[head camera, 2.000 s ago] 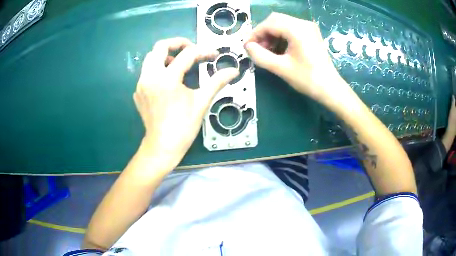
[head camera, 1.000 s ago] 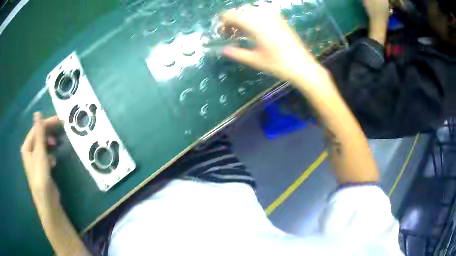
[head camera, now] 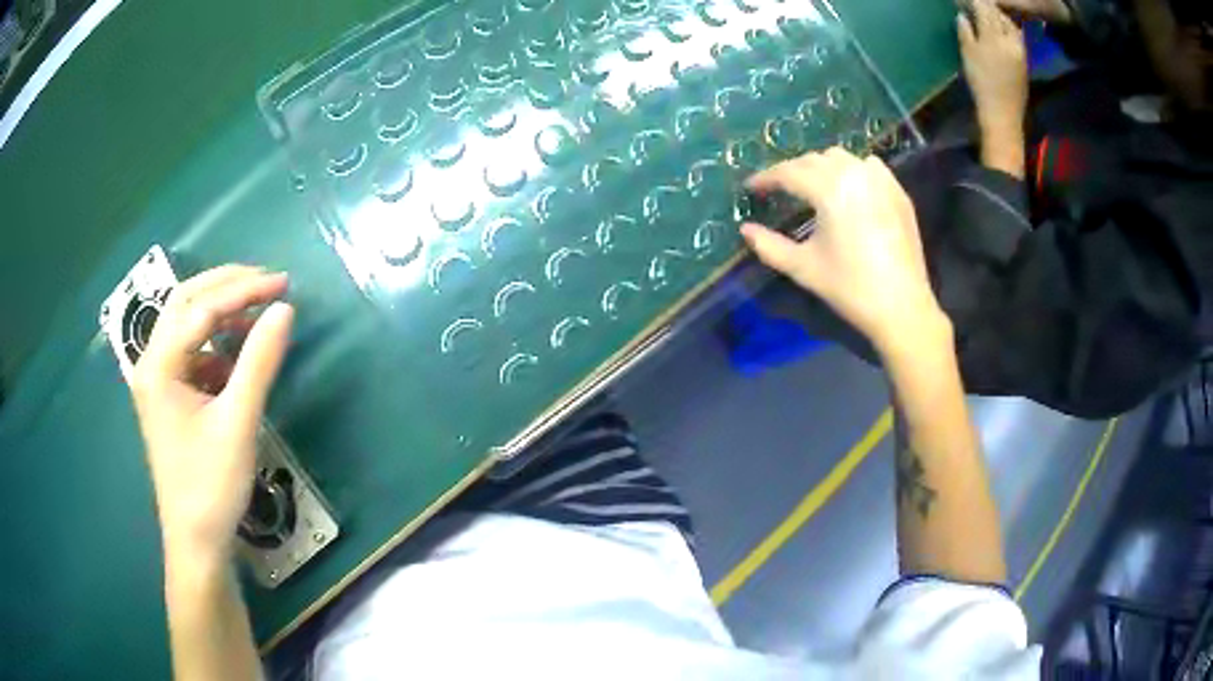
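Observation:
The silver three-hole plate [head camera: 317, 528] lies flat on the green bench at the left; its middle opening is hidden behind my left hand. My left hand [head camera: 213, 366] is over the plate, thumb and fingers apart, with nothing visible between them. The clear plastic blister tray [head camera: 572, 286] lies to the right of the plate, with rows of crescent pockets. My right hand [head camera: 851, 246] is over the tray's near right part, thumb and forefinger apart. Brassy crescents show in pockets beside its fingertips; no part is visible held in it.
The bench's near edge [head camera: 386, 539] runs diagonally below the plate and tray. At the right is a co-worker in dark clothing [head camera: 1064, 279], with a hand [head camera: 995, 80] over the bench. A blue stool [head camera: 772, 333] stands under the bench edge. Yellow lines mark the grey floor.
My right hand has moved right and down across the tray. My left hand has moved from the plate's left side to over its middle. The view has shifted, showing more of the tray.

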